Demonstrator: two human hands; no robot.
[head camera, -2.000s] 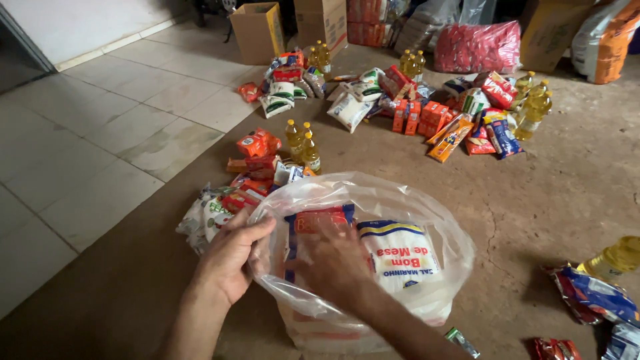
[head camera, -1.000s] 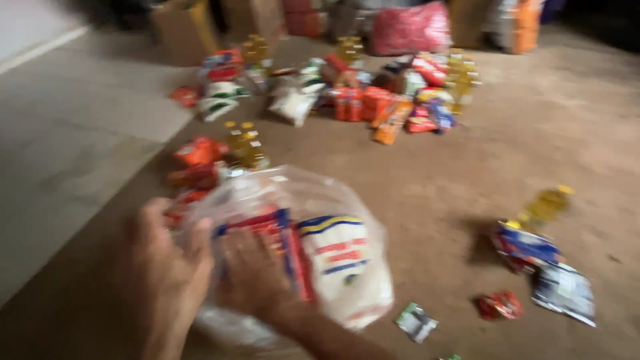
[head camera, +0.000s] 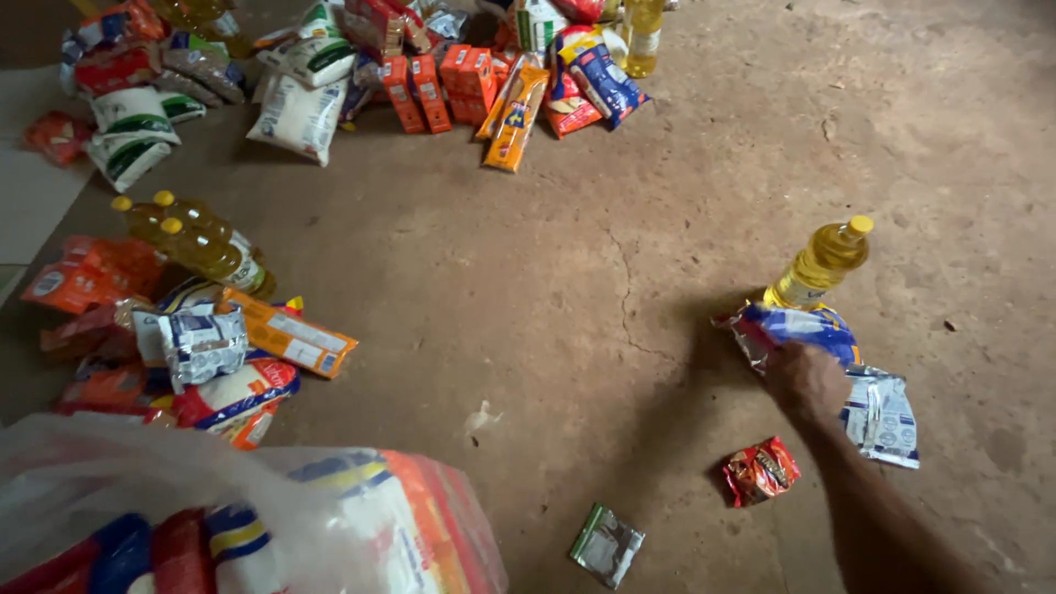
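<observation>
My right hand (head camera: 804, 379) reaches down at the right, its fingers on a blue and red plastic food packet (head camera: 813, 330); the fingertips are hidden. An oil bottle with a yellow cap (head camera: 821, 260) stands just behind the packet. Beside my wrist lies a silver and white pouch (head camera: 883, 417). A small red packet (head camera: 761, 472) and a small clear and green sachet (head camera: 606, 546) lie nearer, left of my forearm. At the lower left is the clear plastic bag (head camera: 330, 528), filled with white, red and blue packages. My left hand is out of view.
Left on the floor is a pile with oil bottles (head camera: 219, 252), an orange pasta packet (head camera: 289, 330) and a silver pouch (head camera: 202, 342). Farther back lie white bags (head camera: 301, 111), orange boxes (head camera: 469, 82), orange packets (head camera: 518, 115) and another oil bottle (head camera: 643, 37).
My right hand has left the clear bag and moved right to the blue and red packet. My left hand, earlier at the bag's rim, has gone out of view. The view has shifted right and down.
</observation>
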